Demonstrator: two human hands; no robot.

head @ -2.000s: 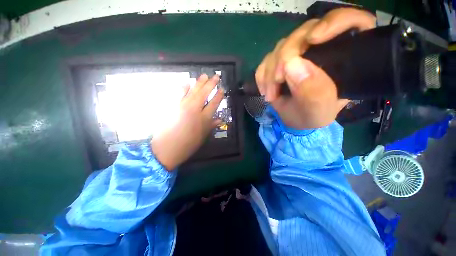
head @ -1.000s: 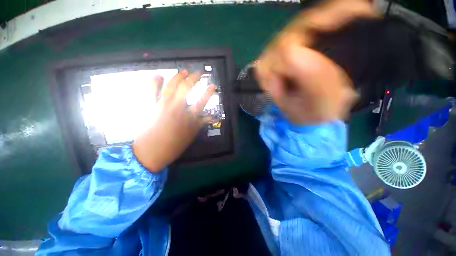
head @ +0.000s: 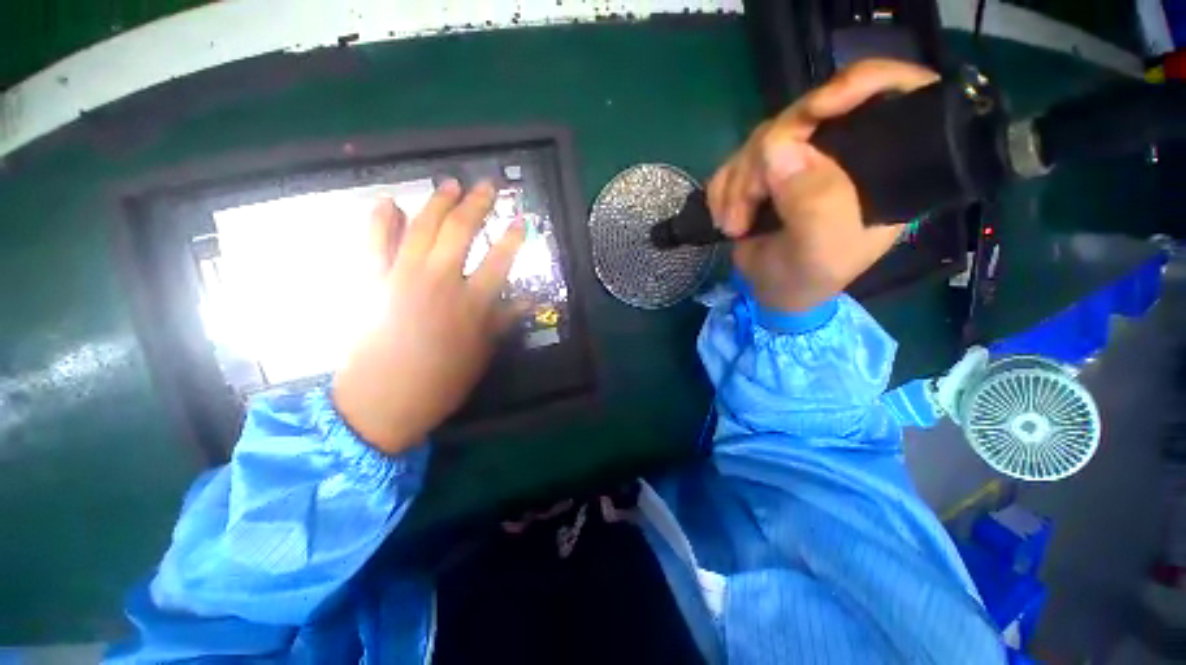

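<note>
My right hand (head: 813, 195) is closed around a thick black electric screwdriver (head: 897, 150). Its narrow tip points left, over the round speckled silver screw dish (head: 631, 266); whether it touches the screws I cannot tell. My left hand (head: 436, 305) lies flat with spread fingers on the tablet assembly (head: 293, 273), whose large plate glares white. Its fingertips are by the electronics at the right end, where a small yellow spot shows. The assembly sits in a black fixture tray (head: 580, 325). My left palm hides part of the device.
A dark tray or device (head: 884, 16) lies at the back right, partly behind my right hand. A slim black stick with a red light (head: 985, 279) lies at the bench's right edge. A pale round fan (head: 1030, 418) and blue bins (head: 1086, 318) are at the right. A white strip (head: 325, 29) borders the mat.
The screwdriver tip has moved from the device's right end to over the screw dish, which is now mostly uncovered. My left hand stays on the device. The view has shifted slightly.
</note>
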